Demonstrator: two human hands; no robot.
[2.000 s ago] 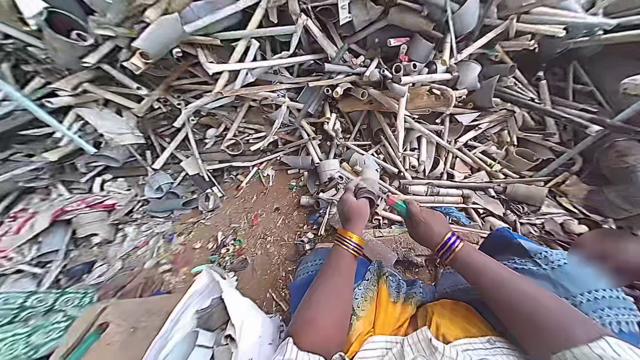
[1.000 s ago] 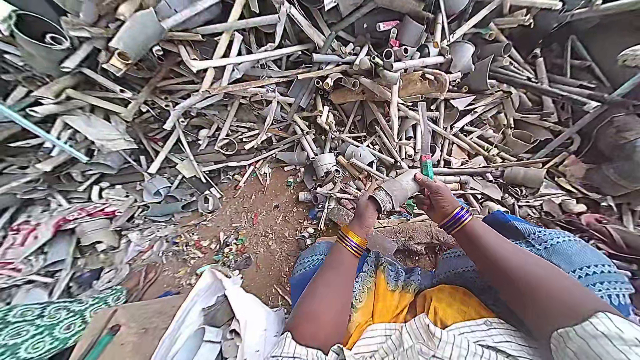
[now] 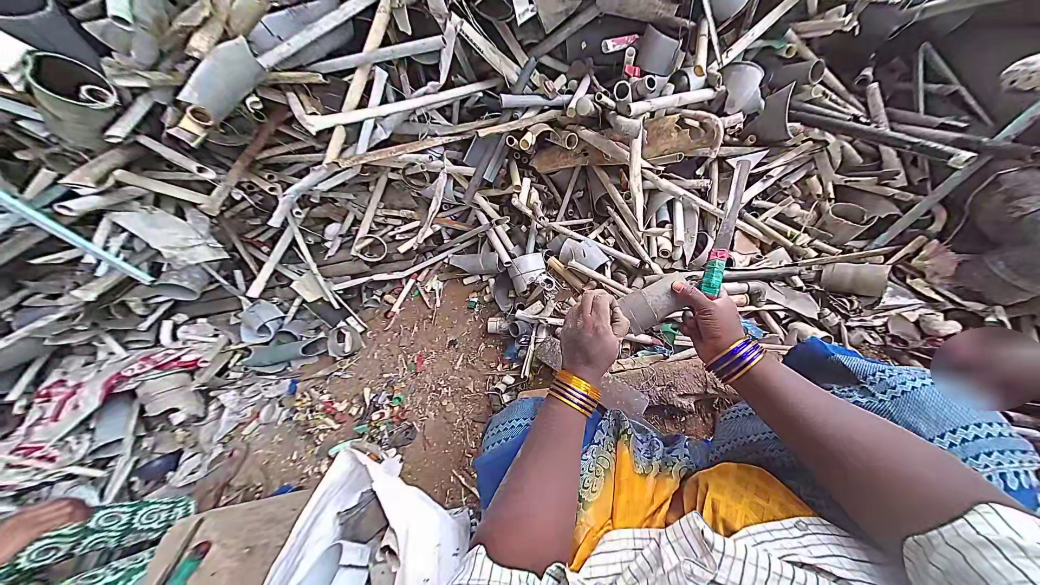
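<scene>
A short grey plastic pipe piece (image 3: 650, 304) lies between my hands above a stone block (image 3: 678, 380). My left hand (image 3: 593, 329) is closed on its left end. My right hand (image 3: 708, 318) grips the red and green wrapped handle of a long flat blade (image 3: 734, 203), which points up and away; its thumb rests on the pipe's right end. My left fingertips are hidden behind the hand.
A high heap of scrap plastic pipes (image 3: 455, 154) spreads across the front. Bare soil with small scraps (image 3: 439, 366) lies left of my knees. A white sack (image 3: 422, 504) holding grey pieces is at lower left, beside a board (image 3: 236, 536) and another person's hand (image 3: 41, 520).
The blade was pointing up in the frame before and now leans to the right. The pipe piece has stayed with my hands. Another person's hand has come into view at the lower left.
</scene>
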